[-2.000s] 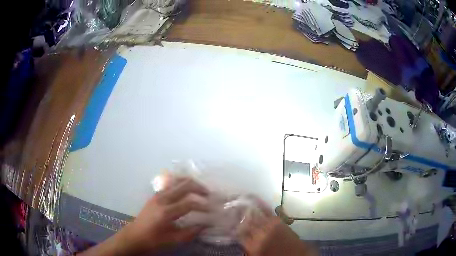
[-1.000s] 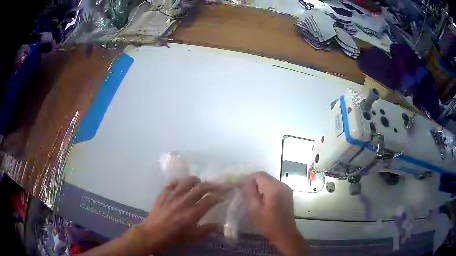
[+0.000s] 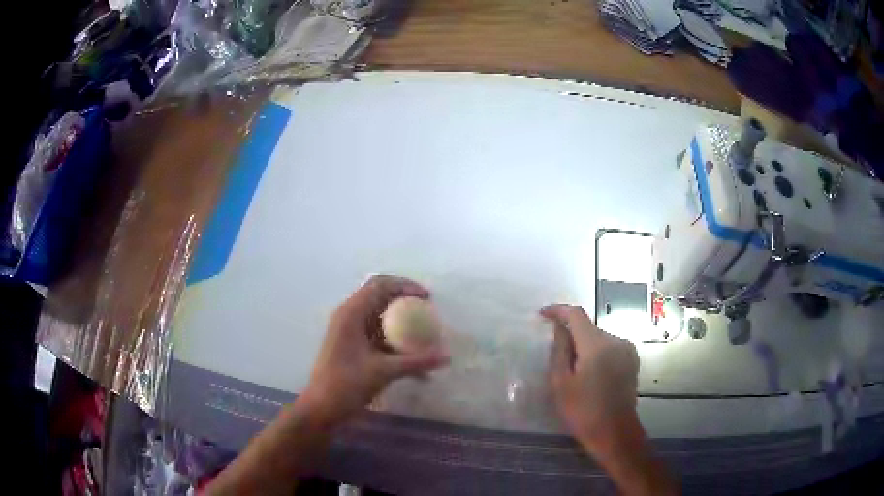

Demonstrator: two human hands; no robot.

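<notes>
My left hand [image 3: 361, 339], bare, is closed around a cream, palm-sized round item [image 3: 409, 325] at the lower middle of the view. My right hand [image 3: 593, 373], bare, pinches the right side of a thin clear plastic bag [image 3: 494, 373] between thumb and fingers. The bag lies spread between both hands, low over the front of the white sewing table [image 3: 417, 174]. Its left end reaches near my left hand; I cannot tell whether that hand touches it.
A white sewing machine head [image 3: 722, 223] with a blue stripe stands at the right, beside its lit needle plate [image 3: 623, 298]. Grey fabric pieces [image 3: 645, 21] and purple fabric [image 3: 805, 82] lie behind. A blue basket [image 3: 68, 203] is at the far left. Plastic-covered fabric lies at the back left.
The round item now shows plainly in my left hand. My right hand has moved right, away from my left, and the plastic bag is spread wider. The view has shifted left.
</notes>
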